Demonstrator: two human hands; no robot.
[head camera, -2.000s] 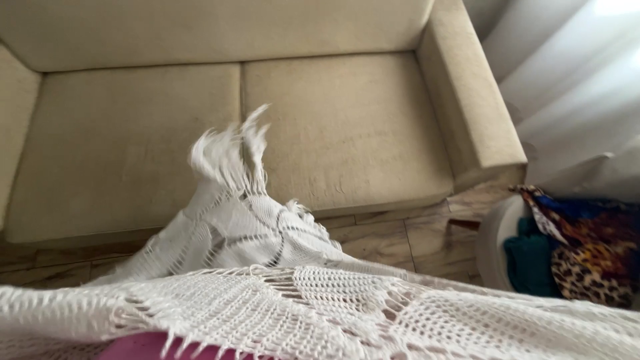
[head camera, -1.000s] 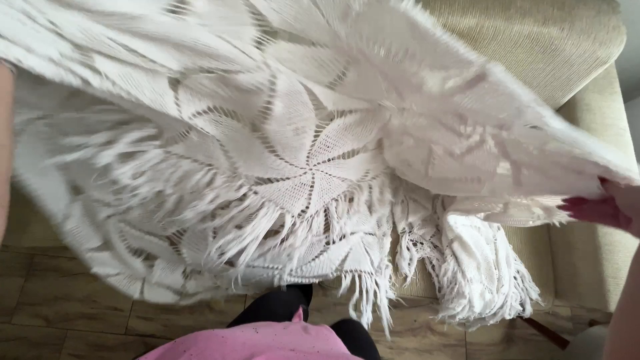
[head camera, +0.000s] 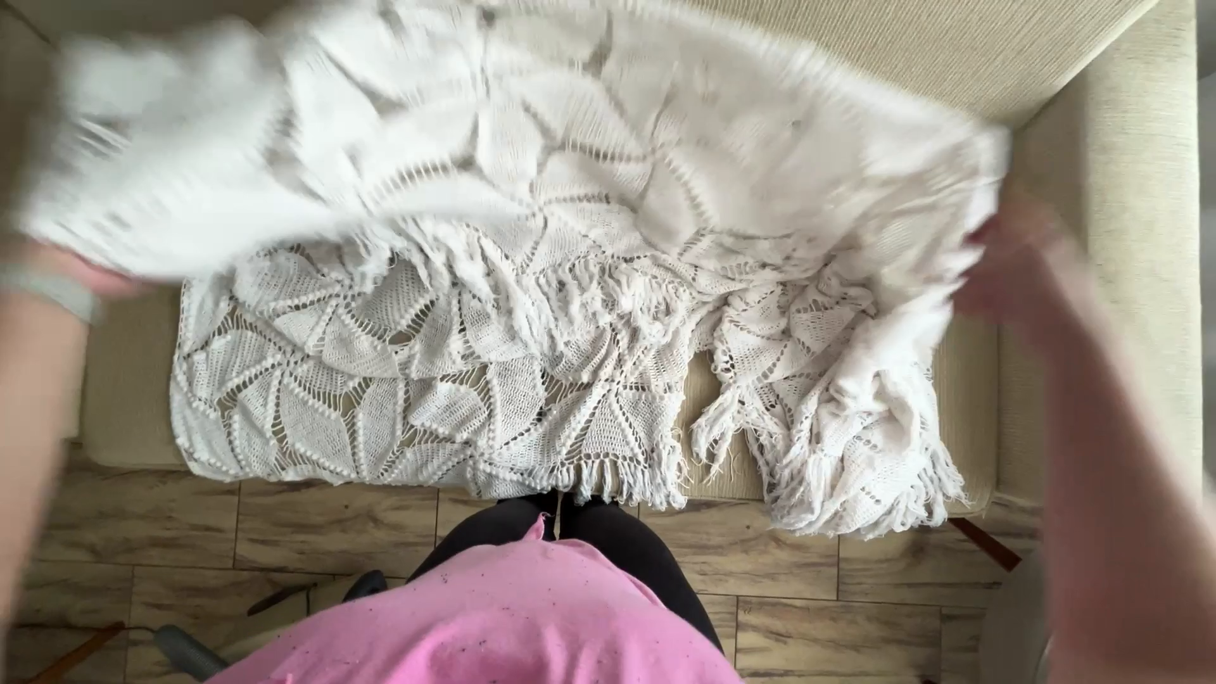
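A white crocheted blanket (head camera: 532, 180) with leaf-shaped motifs and fringe spreads over the beige sofa seat, its upper layer raised and blurred. My left hand (head camera: 90, 271), with a band at the wrist, grips the blanket's left side; its fingers are mostly hidden by cloth. At the right edge, my right hand (head camera: 1012, 256) is blurred and grips the fabric. Fringe runs across the middle of the lower layer, and a bunched, fringed part hangs at the seat's front right.
The sofa armrest (head camera: 1140, 247) stands at the right, the backrest (head camera: 950, 47) behind. Below lies a wood-look tiled floor (head camera: 807, 627). A rounded pale object (head camera: 1016, 617) is at lower right, and a dark grey tube-like thing (head camera: 185, 651) at lower left.
The blanket, stretched in the air a second ago, now has its lower part lying on the sofa seat. Both hands are now in view at its sides. The view has shifted.
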